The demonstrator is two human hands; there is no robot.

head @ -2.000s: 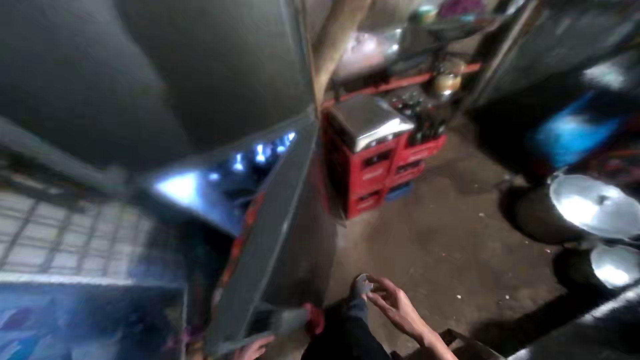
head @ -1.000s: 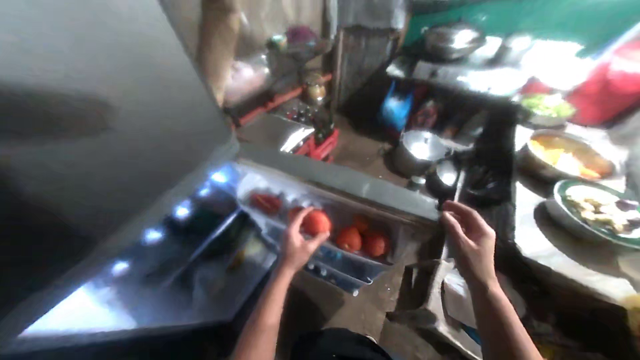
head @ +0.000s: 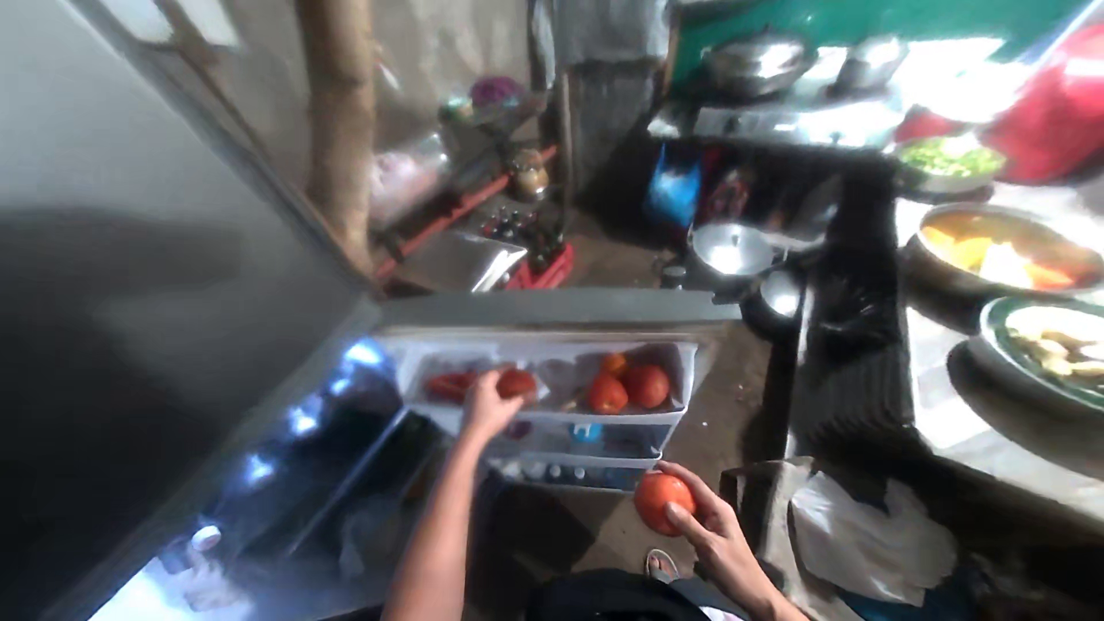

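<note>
My right hand (head: 711,526) holds a red tomato (head: 664,503) between thumb and fingers, below the right end of the refrigerator door shelves. My left hand (head: 490,404) reaches into the top door bin (head: 552,414), its fingers on another tomato (head: 517,385); whether it grips that one firmly I cannot tell. Long red vegetables (head: 450,386) lie left of those fingers. Several more tomatoes (head: 645,385) rest in the bin's right end. The refrigerator door (head: 561,306) stands open, with lower bins beneath the top one.
A lit refrigerator interior (head: 345,483) is at the left. On the right are a counter (head: 936,379), a pan of cut orange food (head: 1005,250) and a bowl of pale pieces (head: 1056,341). Metal pots (head: 733,250) stand beyond the door; a plastic bag (head: 871,535) lies low right.
The refrigerator door has opened wider since the oldest frame. My right hand has left the door's edge and now has a tomato. My left hand remains at the top bin.
</note>
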